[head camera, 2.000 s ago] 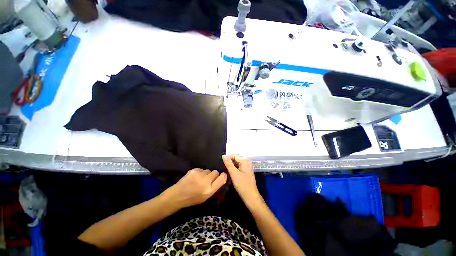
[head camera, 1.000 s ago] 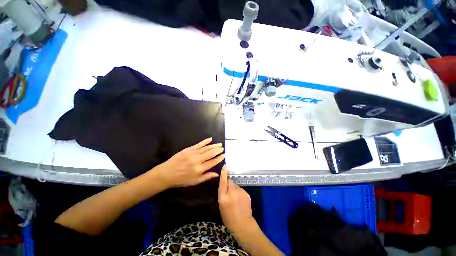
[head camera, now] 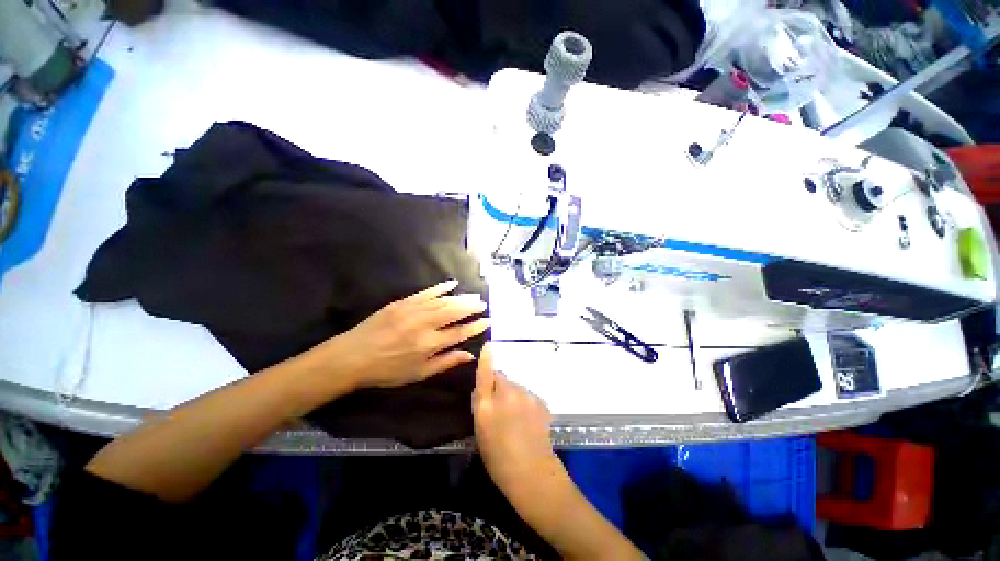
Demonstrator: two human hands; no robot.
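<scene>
The black garment piece (head camera: 296, 241) lies on the white table, left of the needle area, its right edge running towards the presser foot and needle (head camera: 534, 268). My left hand (head camera: 411, 340) lies flat on the cloth near that edge, fingers spread and pointing right. My right hand (head camera: 507, 411) is at the cloth's right edge near the table front, fingertips together on the edge; the thumb is partly hidden. The white sewing machine (head camera: 658, 164) with a blue stripe stands at right. Thread snips (head camera: 618, 334) lie right of the needle.
A thin stick (head camera: 693, 351), a black phone (head camera: 768, 378) and a dark pad (head camera: 854, 365) lie at right. A ruled tape (head camera: 614, 435) runs along the front edge. Black cloth (head camera: 570, 33) is heaped behind. A blue crate (head camera: 751, 482) and red stool (head camera: 877, 482) stand below.
The view has shifted closer over the table. My left hand moved from the front edge onto the cloth and flattened. My right hand stays at the cloth's edge; the cloth lies further up over the table.
</scene>
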